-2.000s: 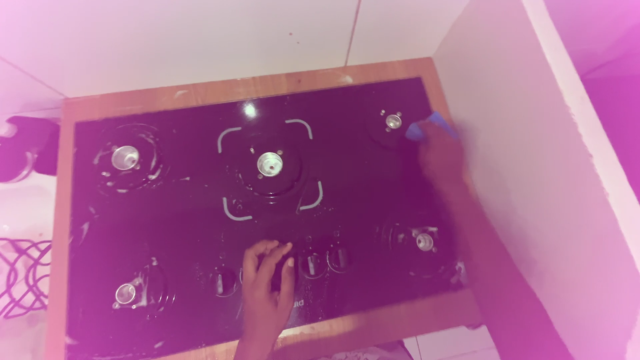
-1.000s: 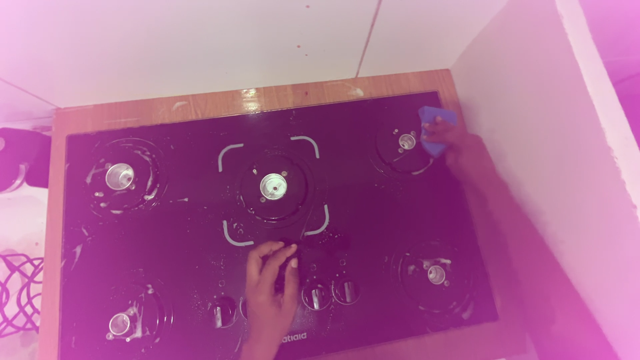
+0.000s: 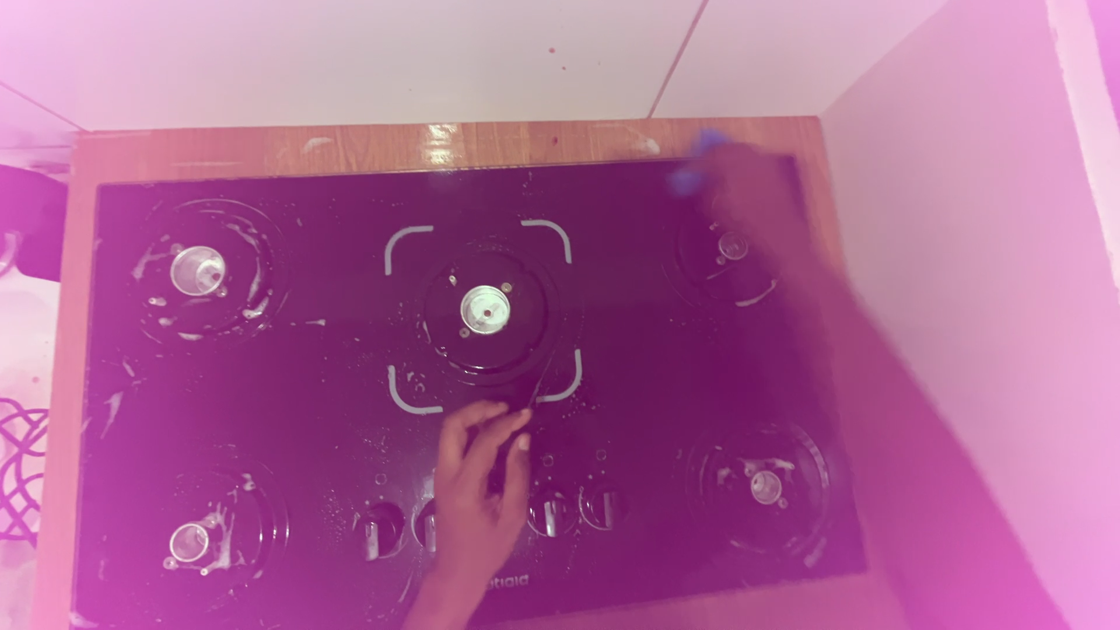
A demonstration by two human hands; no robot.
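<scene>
A dark glass gas cooktop (image 3: pixel 630 367) with several bare burner bases lies before me, streaked with whitish suds or residue. My right hand (image 3: pixel 744 188), blurred, holds a blue cloth or sponge (image 3: pixel 687 182) at the cooktop's back right edge, just behind the back right burner base (image 3: pixel 732 246). Near the front middle, my left hand (image 3: pixel 486 472) is over the control knobs (image 3: pixel 551 516), its fingers bent and slightly apart with nothing seen between them. It hides part of the knob row. In front of its fingertips is the central burner base (image 3: pixel 485 310).
A wood-grain counter border (image 3: pixel 367 147) surrounds the cooktop. White wall tiles (image 3: pixel 350 61) rise behind it, and a pale side wall (image 3: pixel 954 219) stands close on the right. Black wire pan supports (image 3: pixel 19 472) and a dark object (image 3: pixel 31 223) are at the left.
My right hand has moved the blue cloth or sponge leftward and back, from beside the back right burner to the cooktop's back edge. My left hand stays near the knobs.
</scene>
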